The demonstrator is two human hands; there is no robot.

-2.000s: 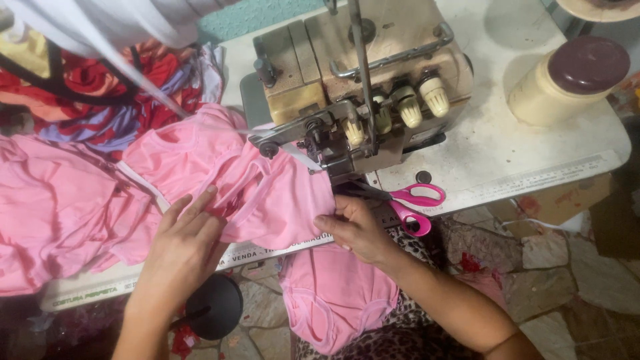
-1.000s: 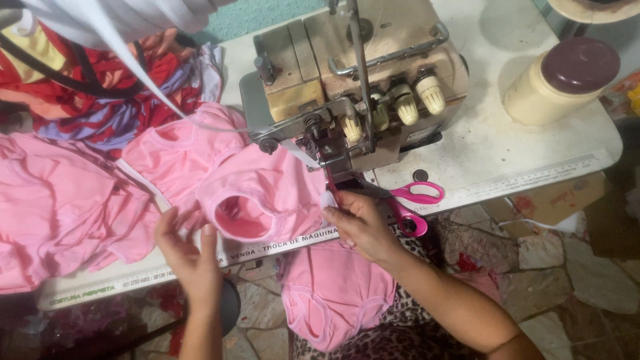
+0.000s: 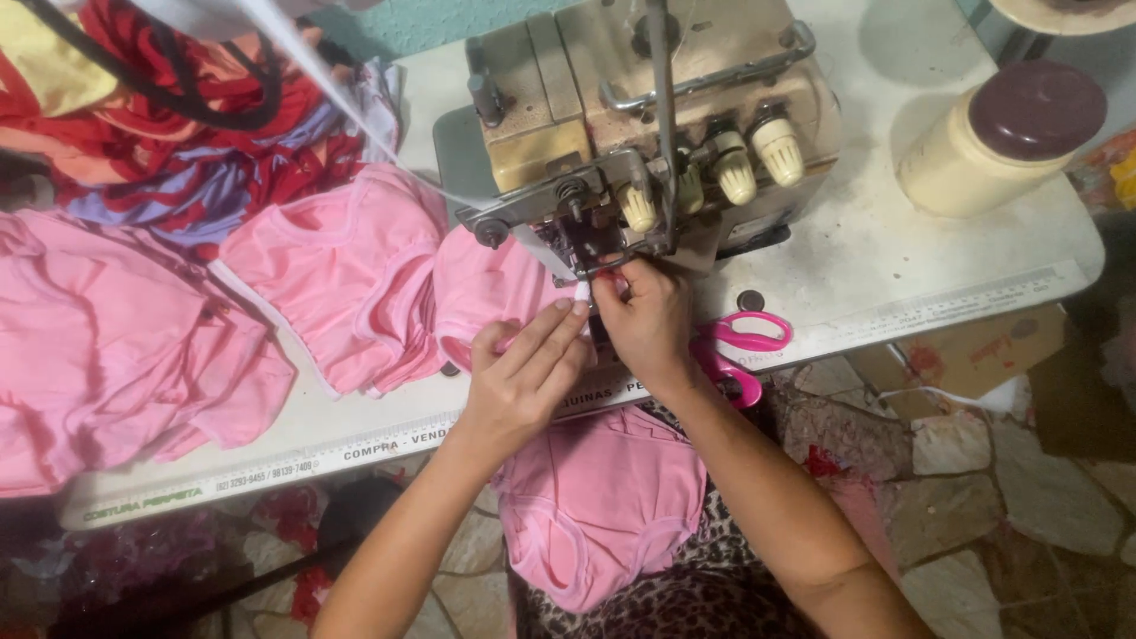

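An overlock sewing machine (image 3: 657,115) stands on the white table, with white elastic (image 3: 337,98) running down into its front. A pink garment (image 3: 493,284) lies under the machine's front end, at the presser foot. My left hand (image 3: 528,364) presses on this garment, fingers together near a short white strip by the needle area. My right hand (image 3: 643,319) is right at the presser foot, its thumb and index finger pinched around something small, partly hidden by the machine. Pink-handled scissors (image 3: 737,386) lie beside my right wrist, blades hidden.
More pink garments (image 3: 337,275) lie at the left, before a heap of red, lilac and orange fabric (image 3: 222,177). A cream jar with a dark lid (image 3: 985,151) stands at the right. Another pink garment (image 3: 603,497) rests on my lap, below the table's front edge (image 3: 834,342).
My left hand has moved right, to the needle area. My right hand has moved up to the presser foot. The pink garment's round opening, visible a second ago, is now mostly covered.
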